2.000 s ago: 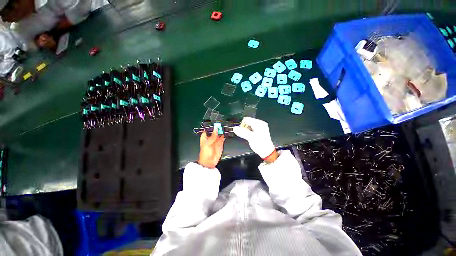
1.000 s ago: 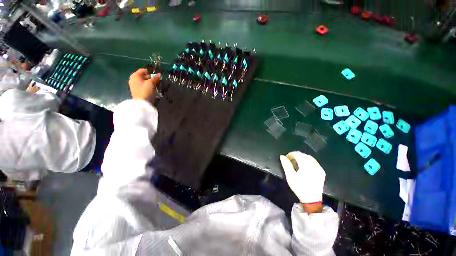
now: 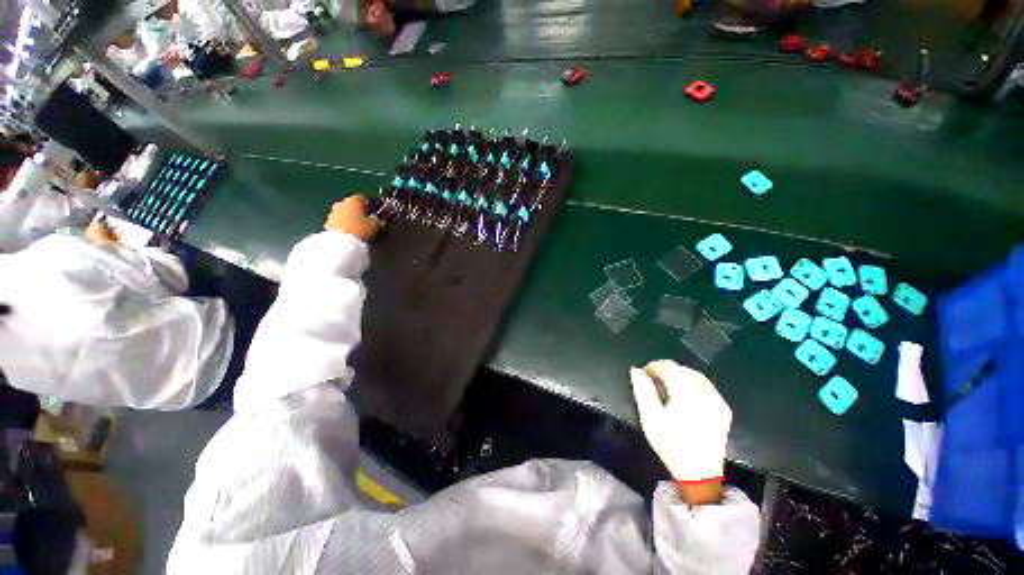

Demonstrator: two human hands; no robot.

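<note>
My bare left hand (image 3: 355, 218) is at the left edge of the black tray (image 3: 418, 301), its fingertips closed on a dark clamped assembly at the end of the front row. The fingers hide most of it. Clamped assemblies (image 3: 477, 191), black clips with teal parts, stand in rows on the tray's far part. My gloved right hand (image 3: 685, 421) rests at the bench's near edge, fingers curled and thumb apart, with nothing visible in it. Several clear square plates (image 3: 677, 311) lie beyond it. Several teal square parts (image 3: 828, 303) lie scattered to their right.
A blue tote (image 3: 988, 393) stands at the right, with white slips (image 3: 919, 449) beside it. Loose clips (image 3: 831, 534) lie below the bench edge. Small red parts (image 3: 700, 90) lie at the far side. Another worker (image 3: 101, 315) sits left, near a tray of teal parts (image 3: 176, 193).
The view has swung left. My left hand has left my right and moved to the tray, then in to the row's end. My right hand has let go of the clip work and lowered to the bench edge.
</note>
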